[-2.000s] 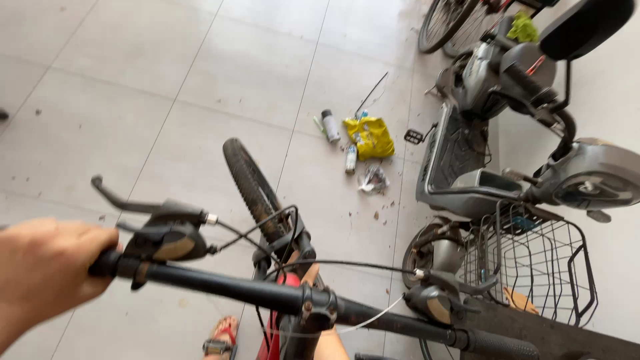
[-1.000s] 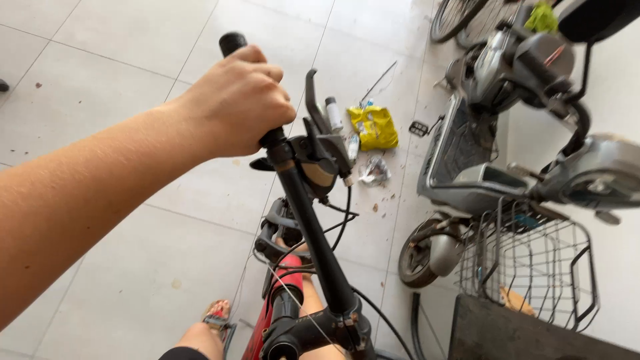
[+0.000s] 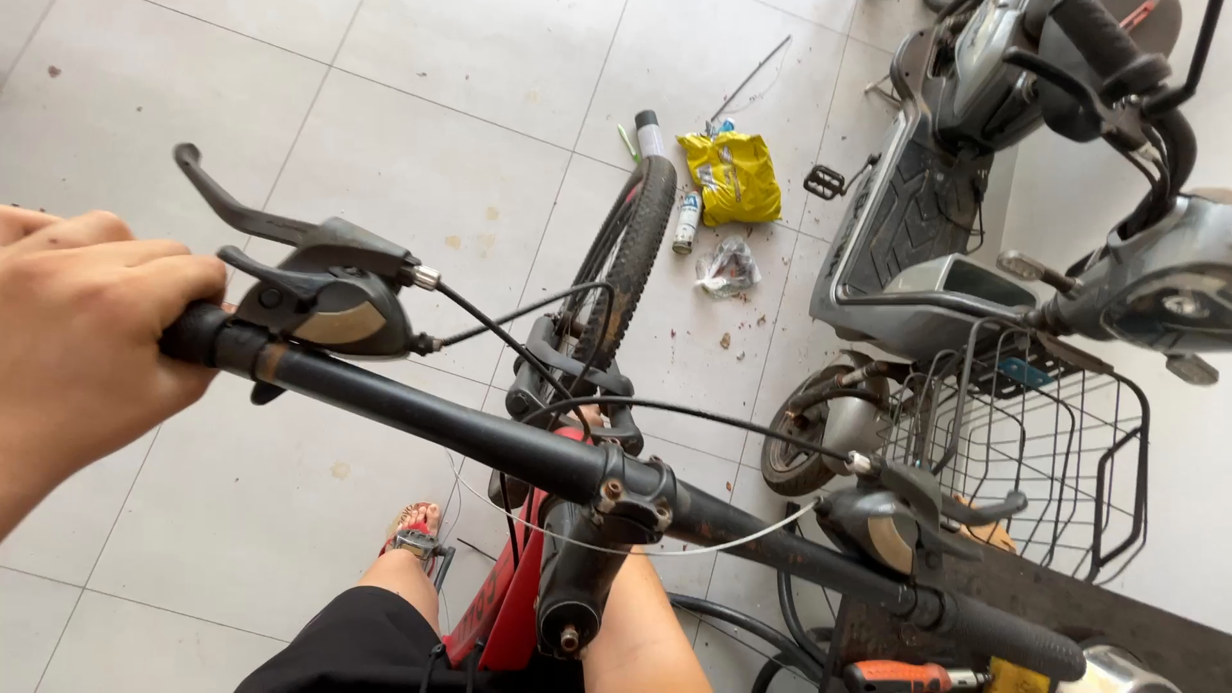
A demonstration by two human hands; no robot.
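My left hand (image 3: 101, 327) is closed around the black grip at the left end of a bicycle handlebar (image 3: 433, 409). Just inboard of it sit a brake lever and shifter (image 3: 332, 289) with cables running to the frame. The bar's right grip (image 3: 1011, 630) has no hand on it, and a second brake lever and shifter (image 3: 885, 525) is beside it. A thin bare cable (image 3: 674, 552) loops below the stem (image 3: 626, 491). Beyond the red frame (image 3: 500, 606) stands the knobby front wheel (image 3: 640, 250). My right hand is out of view.
On the tiled floor ahead lie a yellow plastic bag (image 3: 739, 178), spray cans (image 3: 687, 221) and a clear plastic bag (image 3: 728, 267). A grey electric scooter (image 3: 924, 279) with a wire basket (image 3: 1039, 452) stands at right. An orange-handled screwdriver (image 3: 910, 676) rests on a dark surface at lower right.
The handlebar has swung, its left end and my left hand moving from the upper middle back to the left side. The front wheel has come into clear sight. The left hand stays on the grip.
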